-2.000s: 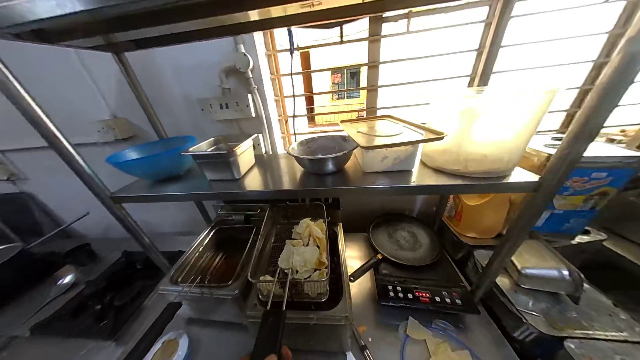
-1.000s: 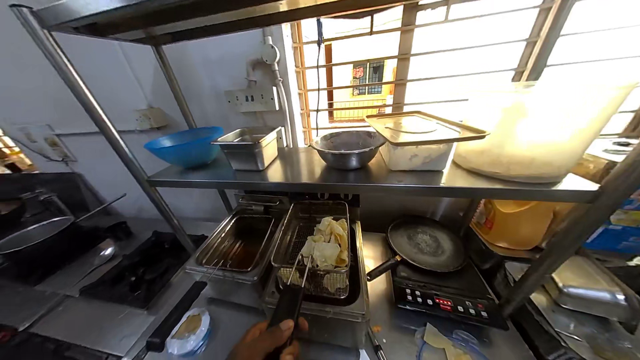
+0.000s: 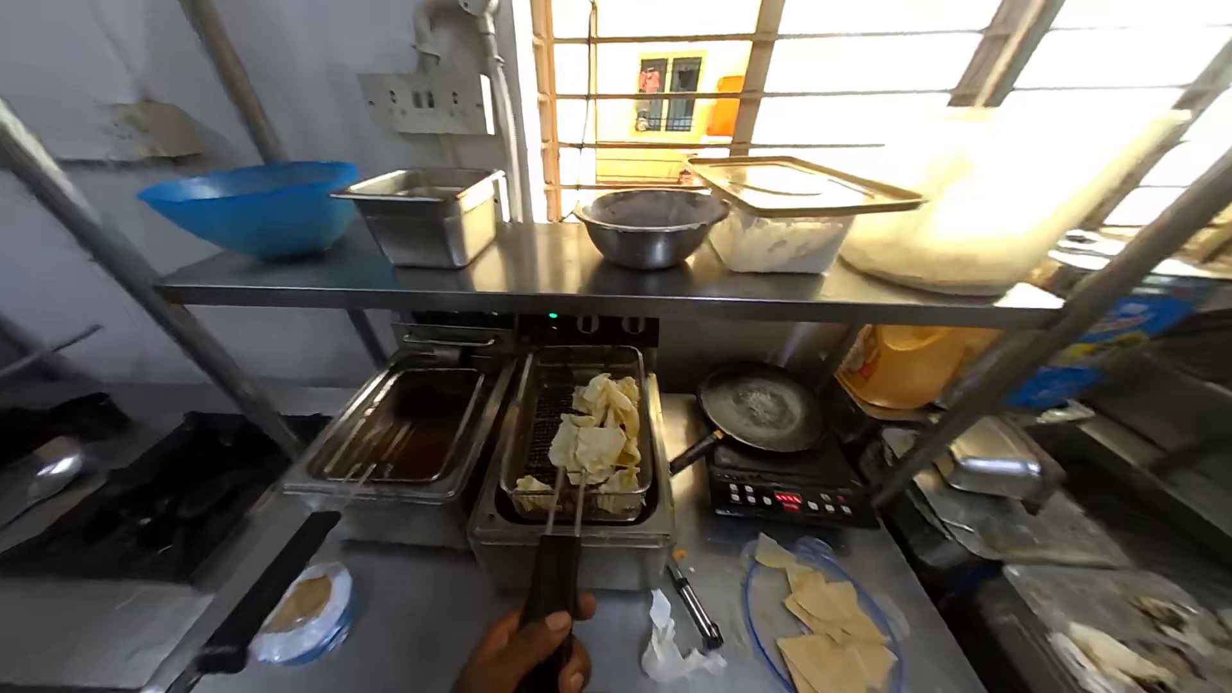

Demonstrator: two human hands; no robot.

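My left hand (image 3: pixel 529 650), at the bottom middle, is closed around the black handle (image 3: pixel 551 587) of a wire fryer basket (image 3: pixel 525 409). Pale, thin folded pieces of food (image 3: pixel 597 443) lie in the basket, mostly toward its right side. Around and below the basket is the right-hand tank of a steel deep fryer (image 3: pixel 573 553). To its left stands another fryer tank (image 3: pixel 385 491) with dark oil and a basket whose black handle (image 3: pixel 279 587) points toward me. My right hand is out of view.
A pan (image 3: pixel 760 409) sits on an induction cooktop (image 3: pixel 789 499) at right. Nearer are flat dough pieces (image 3: pixel 833 616) on plastic, a peeler-like tool (image 3: pixel 695 606) and crumpled paper (image 3: pixel 664 650). Overhead, a steel shelf (image 3: pixel 539 279) holds bowls and containers. A gas stove (image 3: pixel 164 491) stands left.
The view has moved closer to the fryer and shelf. My left hand was barely visible two seconds ago and now shows on the basket handle. The food remains in the basket.
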